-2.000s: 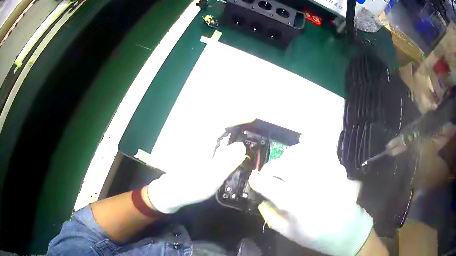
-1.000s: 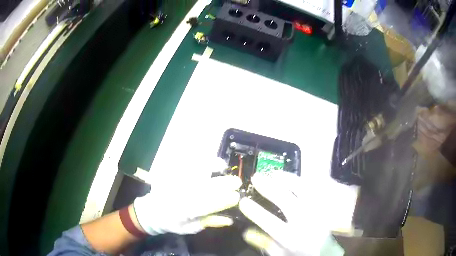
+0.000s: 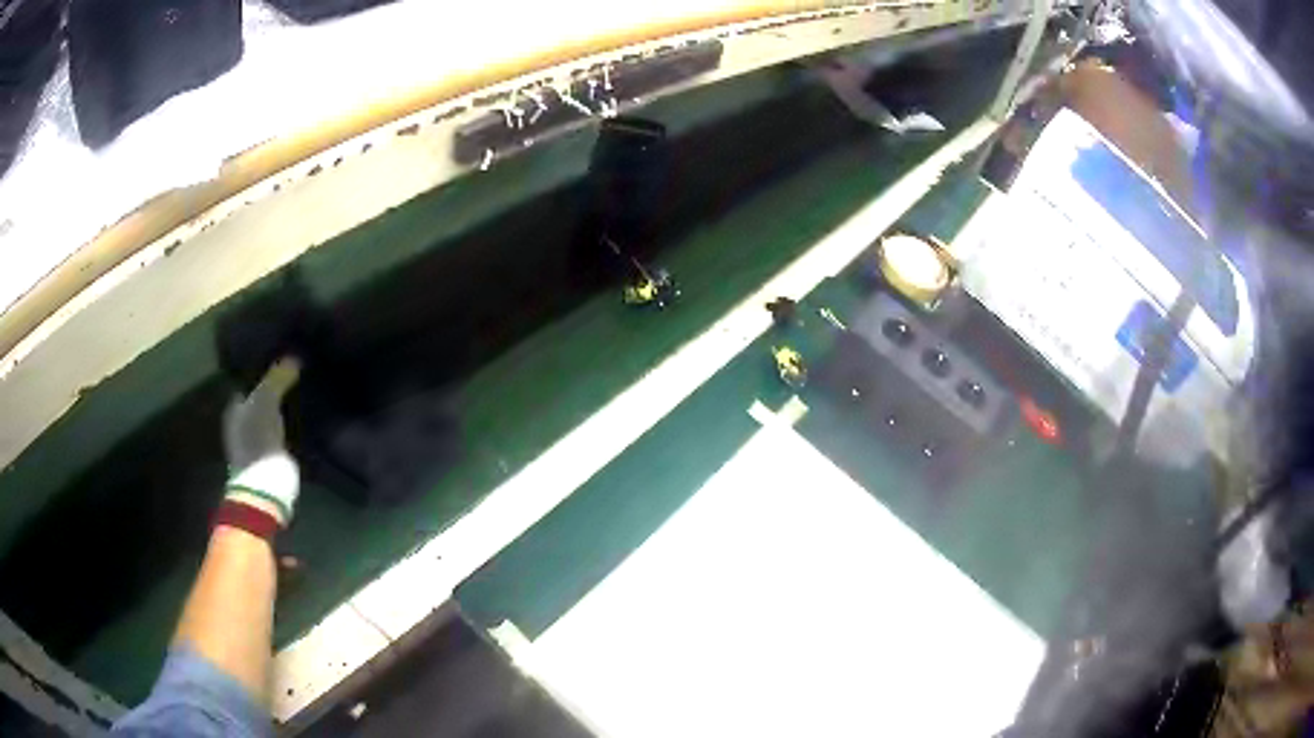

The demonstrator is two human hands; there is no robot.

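My left hand, in a white glove with a dark red band at the wrist, reaches out over the dark green conveyor belt at the left. A blurred dark shape lies at its fingertips. I cannot tell whether the hand grips it or only touches it. My right hand is out of the picture. The housing and green board do not show on the white sheet.
A black socket block lies beyond the sheet, beside a round cream dish, a white box and a red item. Small yellow-wired parts lie on the belt and bench. A pale rail edges the belt.
The view has swung left towards the belt. My left hand has left the housing and moved out over the belt. My right hand and the housing are no longer in view.
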